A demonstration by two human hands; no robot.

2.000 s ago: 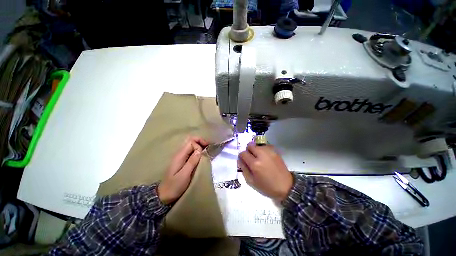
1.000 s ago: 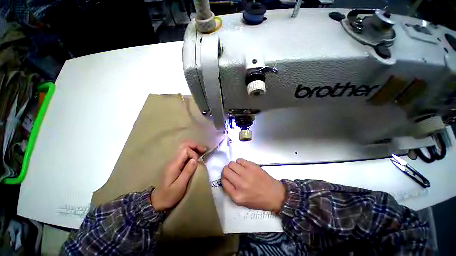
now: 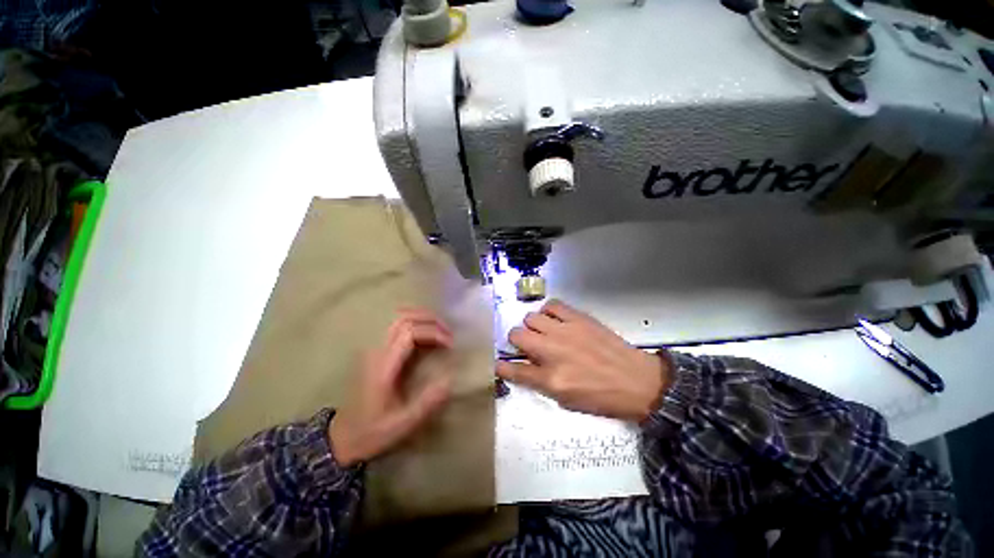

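A tan trouser panel (image 3: pixel 316 294) lies flat on the white table, its right edge running from beside the lit needle area (image 3: pixel 504 286) toward the table's front edge. My left hand (image 3: pixel 401 381) is over the panel, blurred, fingers apart and curved, with no cloth visibly pinched. My right hand (image 3: pixel 578 362) is just right of the panel's edge, in front of the needle area, fingers bent together. White cloth shows faintly under its fingertips; whether they pinch it I cannot tell. The sewing machine (image 3: pixel 676 131) stands behind my right hand. The presser foot is lost in glare.
Thread snips (image 3: pixel 900 355) lie on the table at the right. A green-rimmed basket (image 3: pixel 72 294) with cloth pieces stands at the left of the table (image 3: pixel 174 273). The machine's tension knob (image 3: pixel 552 174) and arm overhang the work from the back right.
My left hand has let go of the panel's folded edge, which now lies flat and covers the white piece. My right hand has shifted slightly. The camera view has shifted a little.
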